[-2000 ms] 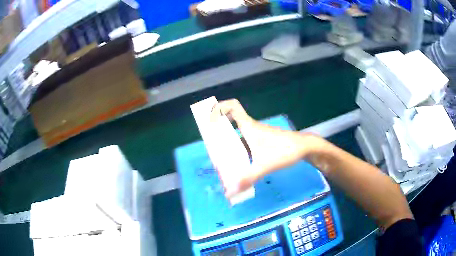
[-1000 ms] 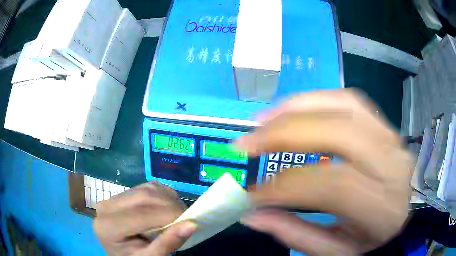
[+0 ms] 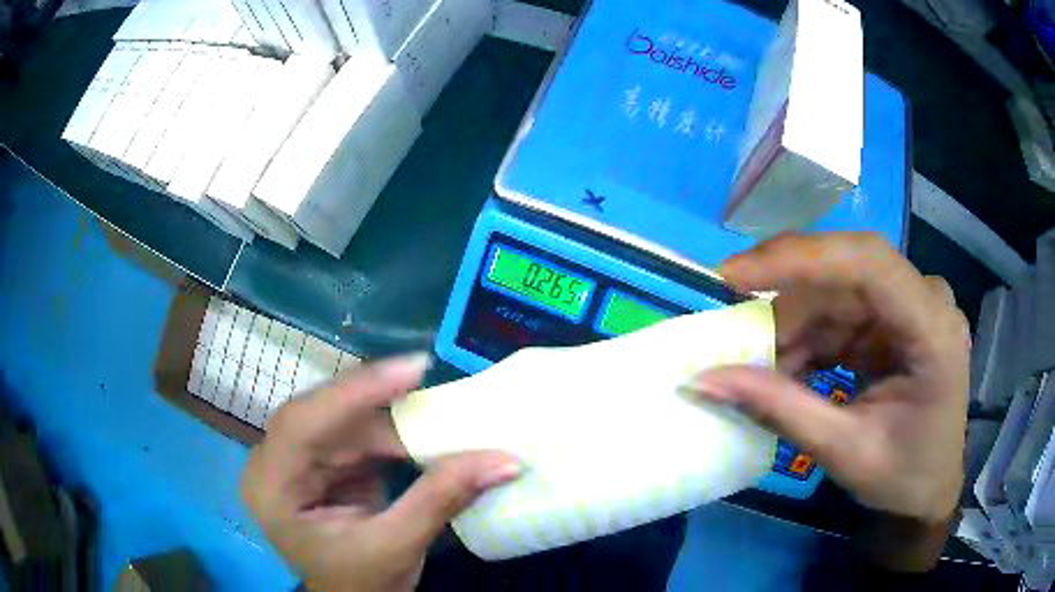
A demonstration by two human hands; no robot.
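A pale yellow-white sticker sheet [image 3: 602,434] is stretched between my two hands, in front of the blue counting scale. My left hand [image 3: 370,474] pinches its left end between thumb and fingers. My right hand [image 3: 856,382] holds its right end, with the thumb on its face. A white product box [image 3: 804,121] stands on the right part of the scale's flat top [image 3: 659,127]. The left display [image 3: 539,283] reads about 0.265. The sheet and my right hand hide much of the other displays and the keypad.
White finished boxes [image 3: 266,127] stand in rows left of the scale on the dark green bench [image 3: 463,174]. A brown shipping carton [image 3: 174,359] filled with white boxes is on the blue floor, lower left. More white boxes [image 3: 1012,428] are at the right edge.
The product box was lowered onto the scale and released. The sticker sheet, folded a second ago, is now spread flat between both hands. The view has shifted, and the display changed to about 0.265.
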